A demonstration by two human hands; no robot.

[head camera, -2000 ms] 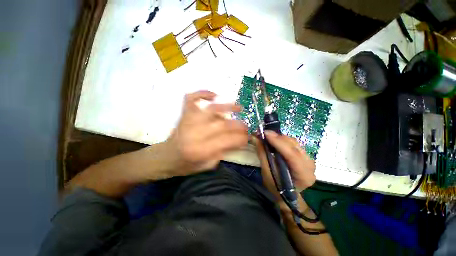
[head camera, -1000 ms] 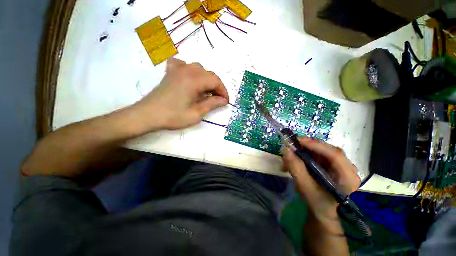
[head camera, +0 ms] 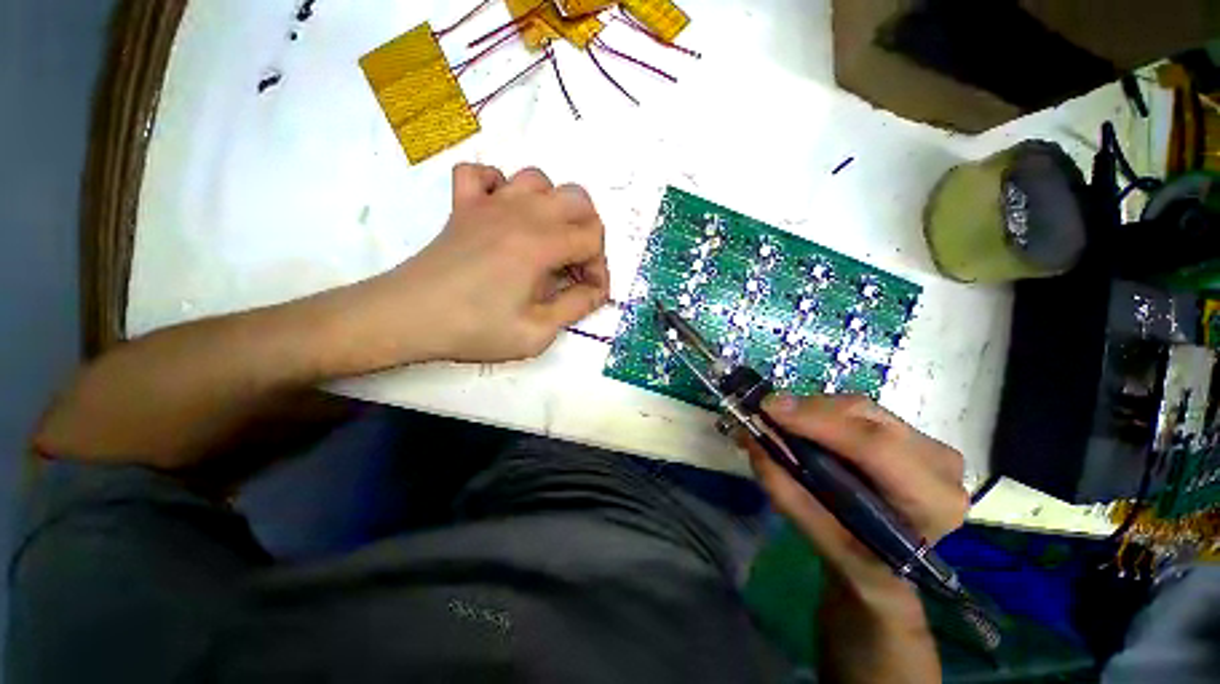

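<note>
A green circuit board panel (head camera: 789, 314) with rows of silvery pads lies on the white tabletop. My right hand (head camera: 870, 461) holds the black soldering iron (head camera: 836, 488) like a pen, its tip over the panel's left part; contact cannot be told. My left hand (head camera: 522, 267) is at the panel's left edge, fingertips pinched on a thin lead wire (head camera: 613, 305). Another dark lead (head camera: 589, 334) runs from under the hand to the panel edge. Whatever is inside the left fist is mostly hidden.
Amber taped pieces (head camera: 422, 94) with dark red and black leads lie at the far left. A brown cardboard box (head camera: 923, 67) stands behind the panel. A yellowish tip-cleaning pot (head camera: 997, 214) and a black soldering station (head camera: 1064, 388) stand right. Finished assemblies (head camera: 1191, 481) lie beyond.
My left hand moved from a blurred, loose pose beside the panel to a pinch at its left edge. The iron swung to a slant, its tip moving left and lower over the panel.
</note>
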